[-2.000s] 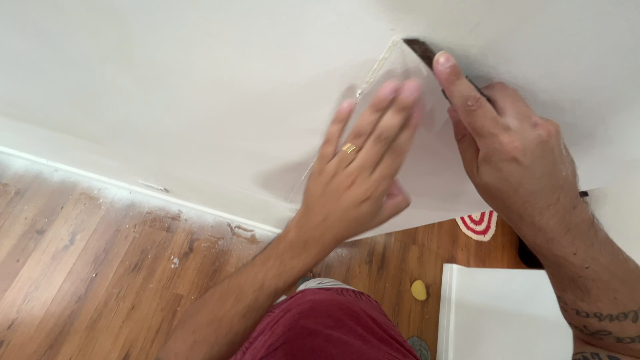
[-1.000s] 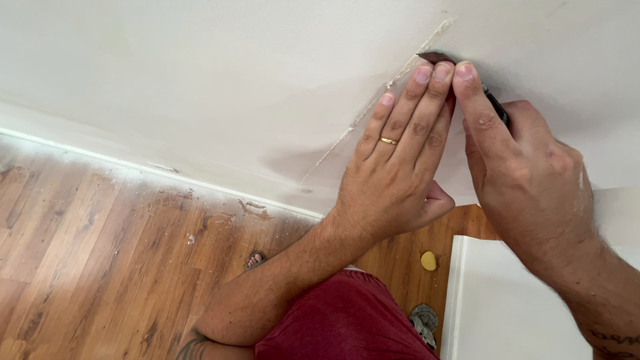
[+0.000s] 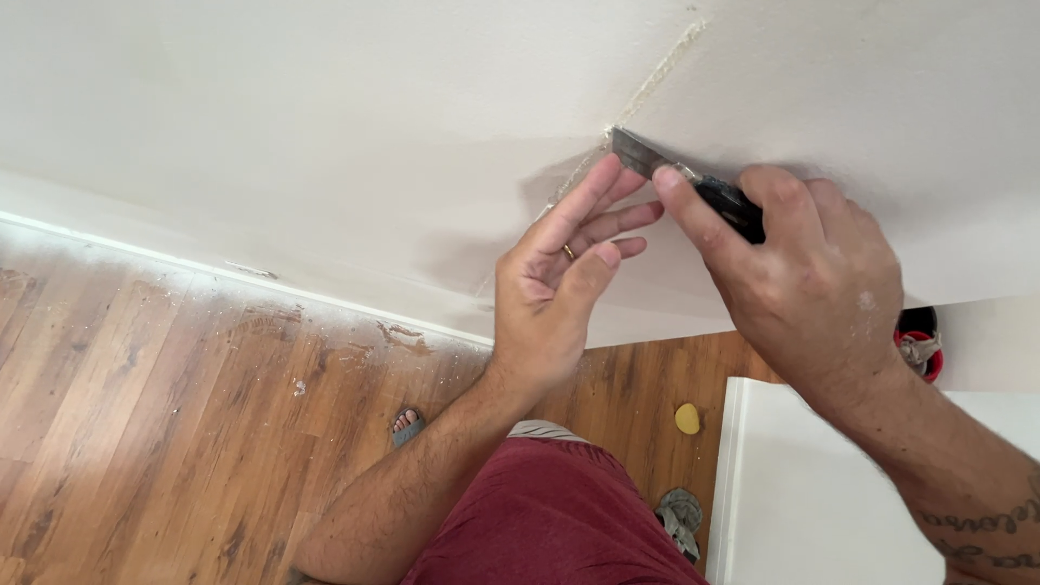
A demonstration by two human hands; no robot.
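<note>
My right hand grips the black handle of a putty knife, its thumb or forefinger near the base of the metal blade. The blade's corner touches a rough, scraped groove that runs slantwise down the white wall. Beside the blade, my left hand is turned palm up with its fingers spread and curled; a fingertip is at the blade's edge. A gold ring is on one of its fingers. The lower part of the groove passes behind my left hand.
A white baseboard meets the wood-look floor, which has white dust and debris along it. A yellow round object lies on the floor near a white panel-like surface. A red and black object stands at the right.
My left hand has turned from palm down, its fingers pressed by the blade, to palm up with curled fingers. The blade is now lower along the groove, and more of the groove shows above it.
</note>
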